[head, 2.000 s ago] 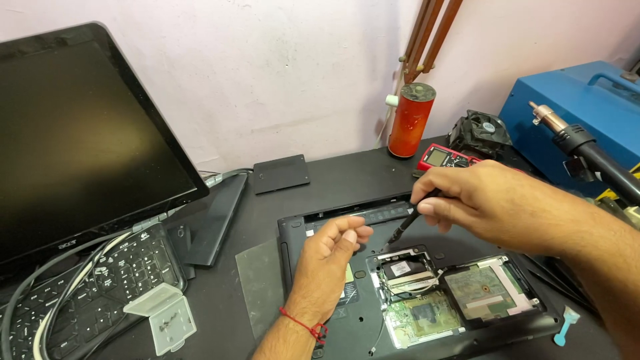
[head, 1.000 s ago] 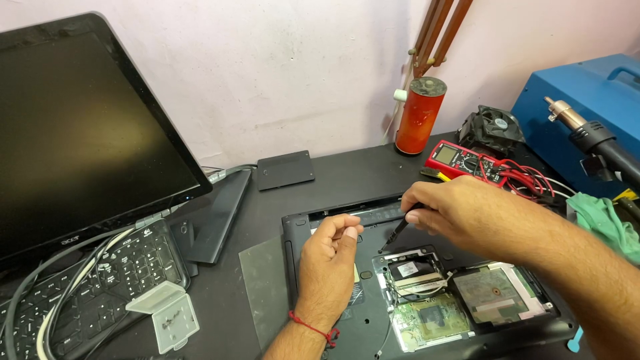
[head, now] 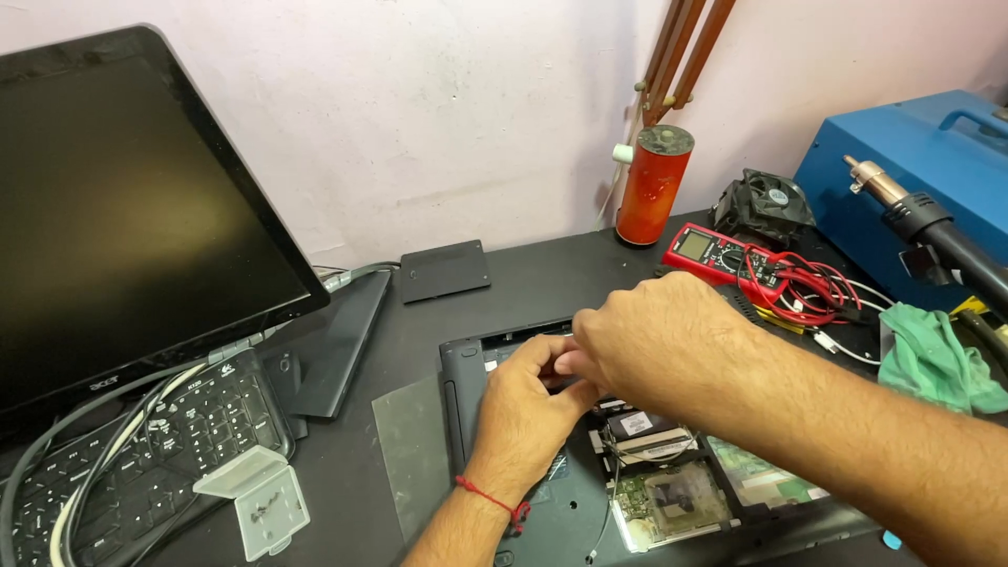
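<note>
An upturned laptop base (head: 551, 512) lies on the black table, its inner board (head: 630, 504) and a silver-edged module exposed. Over the upper part of the base my left hand (head: 535, 402), with a red thread at the wrist, meets my right hand (head: 654, 339) at the fingertips. What the fingertips pinch is hidden behind the fingers, so the screwdriver cannot be made out. A thin loose cable (head: 605, 528) runs down from the board opening.
At the left stand an Acer monitor (head: 142, 220) and a keyboard (head: 213, 417), with an open clear box (head: 272, 504) of small screws. A black cover (head: 445, 272) lies behind. Toward the right are a red multimeter (head: 709, 256), a cooling fan (head: 762, 206), a green cloth (head: 937, 358) and a blue station (head: 913, 150) with a hot-air handpiece (head: 945, 236).
My right hand, which held a dark screwdriver against the laptop base in the earlier frames, has moved left to my left hand. The two hands' fingertips now come together.
</note>
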